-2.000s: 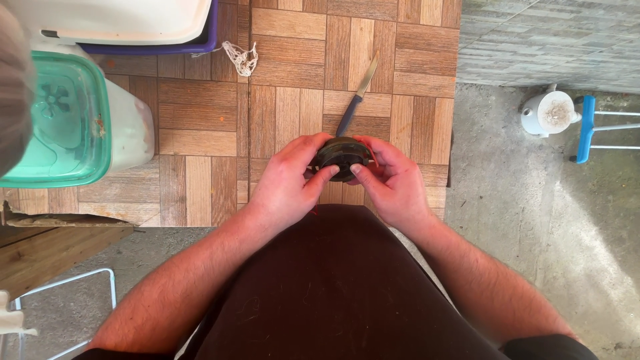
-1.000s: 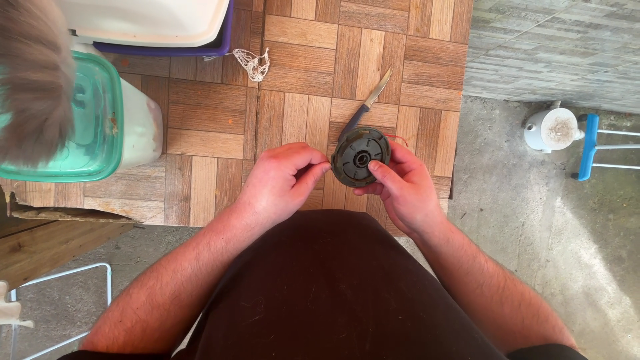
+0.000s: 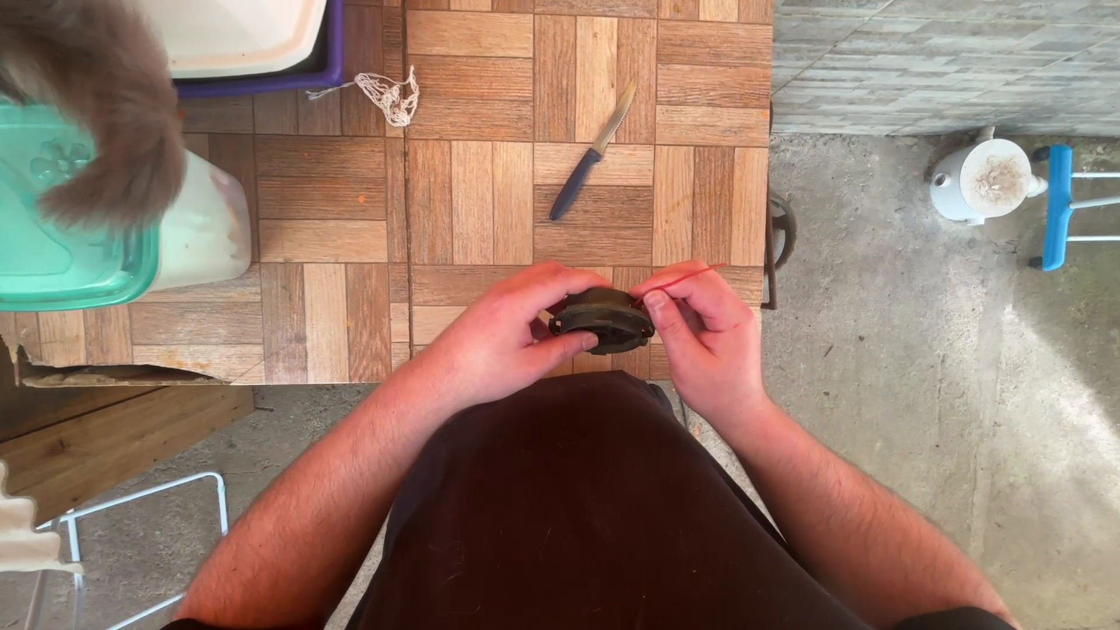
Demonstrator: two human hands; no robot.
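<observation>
A round dark plastic spool, like a trimmer-line spool, is tilted on its edge near the table's front edge. My left hand grips it from the left, thumb on the near face and fingers behind. My right hand pinches a thin red line between thumb and forefinger at the spool's right side; the line's free end points up and to the right. Beyond the hands lies a serrated knife, its dark handle toward me and its blade pointing away.
Tangled whitish string lies on the wood-patterned table. At the left are a teal-lidded container, a purple tub with a white tray, and a furry animal tail. A white pot-like vessel stands on the floor at right.
My left hand now grips the spool, which was in my right hand a second ago. The spool has turned from face-up to edge-on. My right hand now holds the red line.
</observation>
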